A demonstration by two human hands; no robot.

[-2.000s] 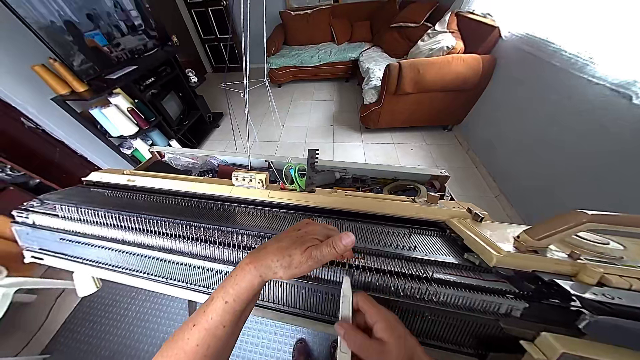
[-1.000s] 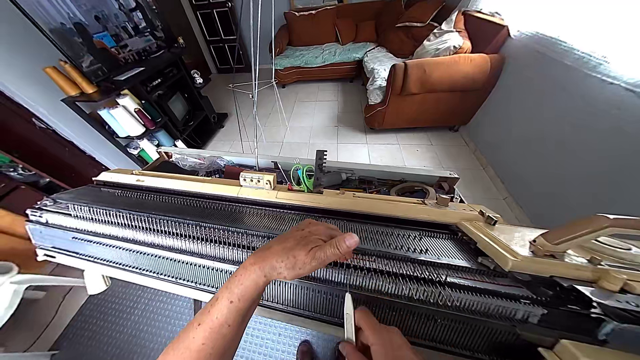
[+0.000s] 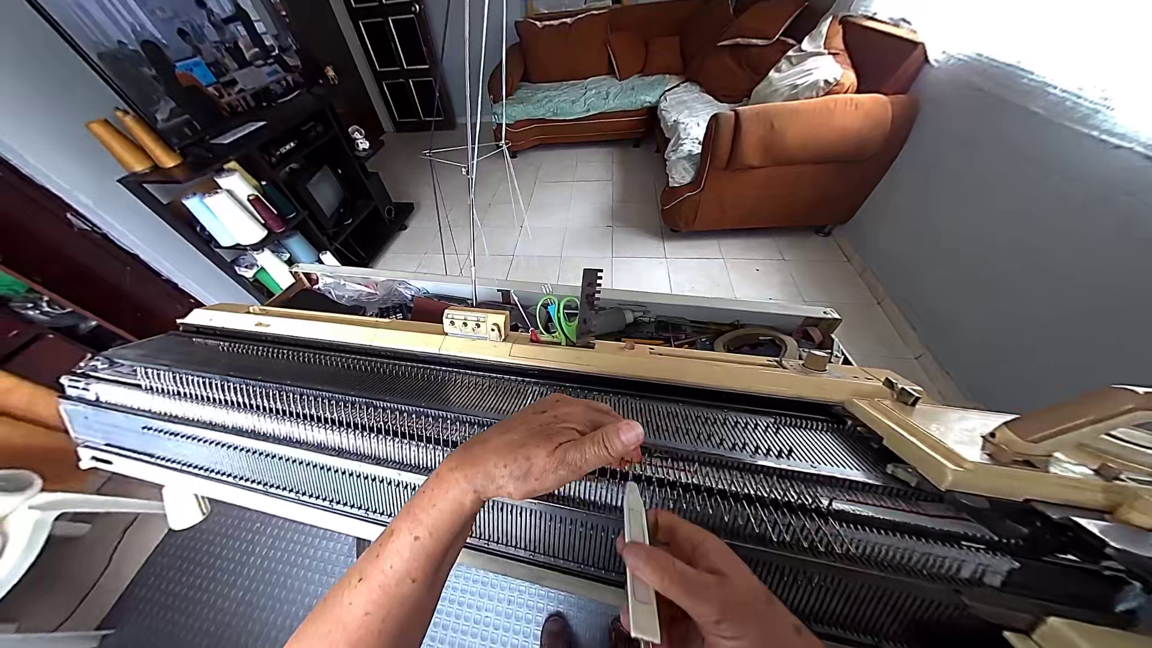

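Note:
A double-bed knitting machine [image 3: 297, 423] with rows of metal needles spans the view. My left hand [image 3: 549, 445] is over the middle of the needle beds, its thumb extended to the right and its other fingers mostly hidden beneath; small red and green bits show under the thumb tip, and whether the fingers hold something cannot be told. My right hand [image 3: 697, 585] grips a flat, pale plastic tool [image 3: 639, 558] with a narrowed tip, which points up at the needles just below my left thumb. The machine's carriage [image 3: 1062, 450] is at the right end.
Behind the machine, a long tray [image 3: 702, 328] holds green-handled scissors [image 3: 560, 317], a black toothed comb [image 3: 590, 301] and a tape roll [image 3: 756, 342]. Yarn strands rise near a row counter [image 3: 475, 324]. Yarn cones [image 3: 225, 216] fill a shelf at left. A white plastic chair [image 3: 81, 504] is at lower left.
The pale tool in my right hand has moved down a little from the needles between the first earlier frame and the later ones. My left hand stays over the same part of the beds.

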